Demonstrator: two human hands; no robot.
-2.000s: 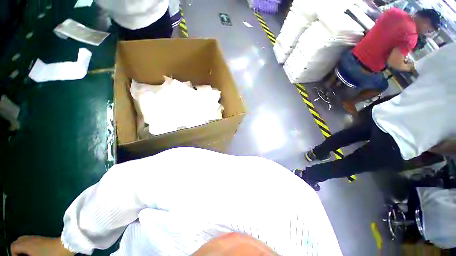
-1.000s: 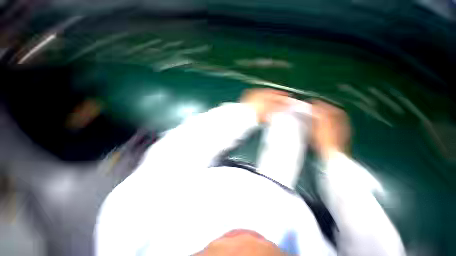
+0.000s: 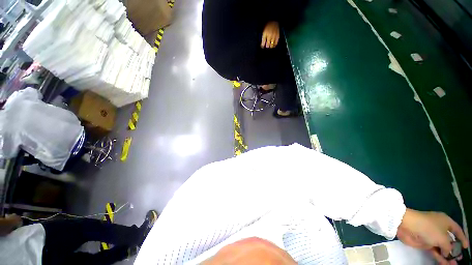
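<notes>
My left hand [image 3: 427,233] is at the bottom right, over the bench. Its fingers are closed around a small greyish square piece [image 3: 455,249], partly hidden by the fingertips. A white liner strip with grey-beige squares [image 3: 366,254] lies below my wrist and runs under the hand, cut off by the bottom edge. My right hand is not in view. Several small pale square components [image 3: 439,91] lie spaced along the darker green far lane, beyond a ragged cream line [image 3: 409,77].
The green bench [image 3: 341,108] runs up the right side. A person in dark clothes [image 3: 243,41] is beside it, near a ring-footed stool [image 3: 254,99]. Stacked white sheets [image 3: 98,52], a cardboard box [image 3: 94,111] and other workers are on the left, across the grey floor.
The view has swung from the right side, through a blurred view of both hands at a white strip, to the left side. The right hand has left the picture.
</notes>
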